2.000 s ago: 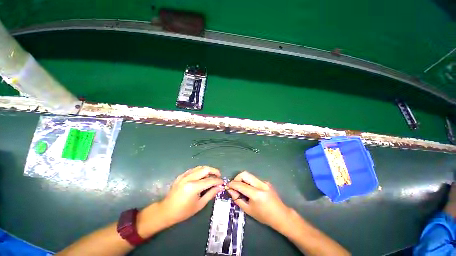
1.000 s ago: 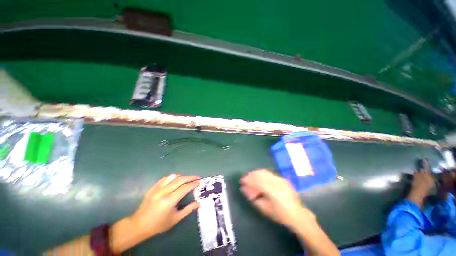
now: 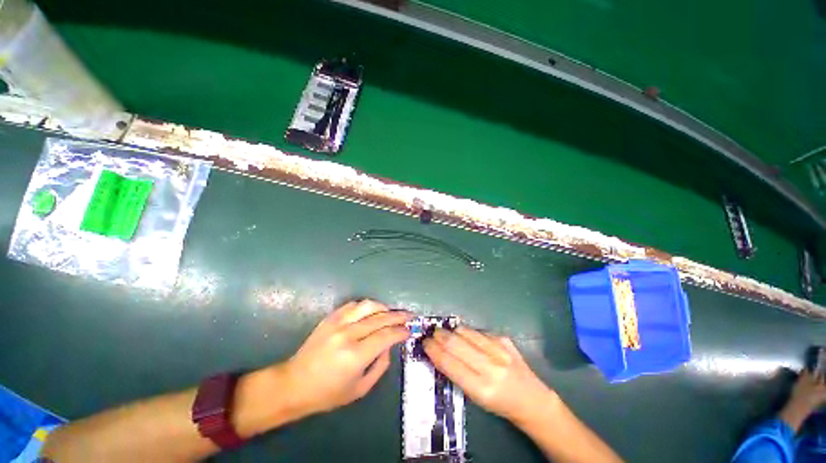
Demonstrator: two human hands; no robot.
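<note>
A phone unit [image 3: 433, 407] lies on the bench in front of me, its white and black internals showing. My left hand [image 3: 349, 357] is at its upper left edge, with the fingertips touching the frame. My right hand [image 3: 480, 366] rests its fingertips on the upper part of the unit from the right. A small dark piece [image 3: 422, 340] shows by the right fingertips; I cannot tell if it is held. Several thin black cables [image 3: 417, 242] lie loose beyond the unit.
A blue bin [image 3: 652, 316] with a whitish-orange label stands right. A clear bag [image 3: 163, 222] with green pieces [image 3: 118, 204] lies left. Beyond the worn edge [image 3: 299, 172], the green belt carries a phone unit [image 3: 326, 106] and others far right. Another person's hand [image 3: 806, 396] shows at the right edge.
My right hand was lifted away to the right of the unit one second ago and is now back on its top end. My left hand stays at the unit's left side. The view has shifted.
</note>
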